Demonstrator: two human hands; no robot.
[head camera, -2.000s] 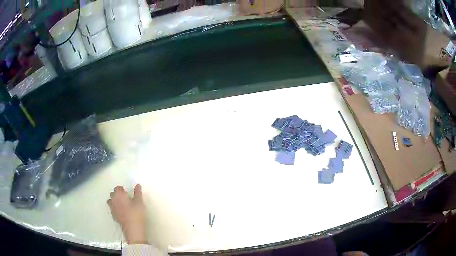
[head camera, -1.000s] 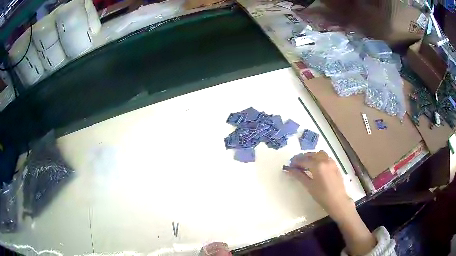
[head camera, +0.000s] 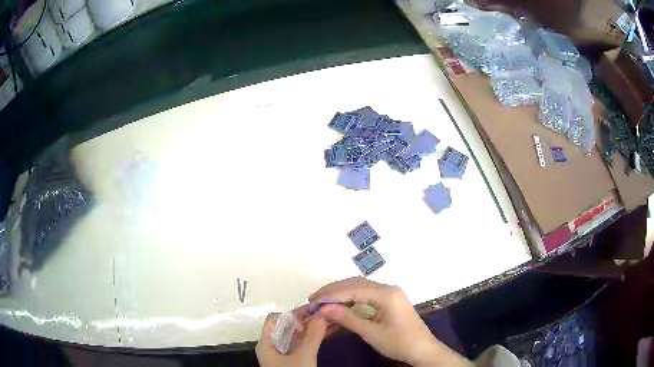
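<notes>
My left hand (head camera: 290, 340) is at the front edge of the bench and holds a small clear plastic case (head camera: 284, 331). My right hand (head camera: 376, 319) is beside it, pinching a blue-purple circuit board (head camera: 324, 304) at the case; whether the board is inside is hidden by the fingers. Two circuit boards (head camera: 366, 247) lie just above my right hand, marked faces up. A loose pile of boards (head camera: 376, 140) lies farther back, with a board (head camera: 452, 163) and a plainer purple board (head camera: 437, 197) to its right.
Two thin dark sticks (head camera: 242, 290) lie near the front edge. A large bag of dark parts (head camera: 54, 208) is at the left. A green strip (head camera: 473, 161) runs along the right side. Silvery clear bags (head camera: 531, 68) lie on cardboard (head camera: 513, 172). A shiny blue heap (head camera: 563, 340) is below the bench.
My right hand has moved left from beside the pile to my left hand, now with a board. Two boards now lie nearer the front edge. My left hand now shows a clear case.
</notes>
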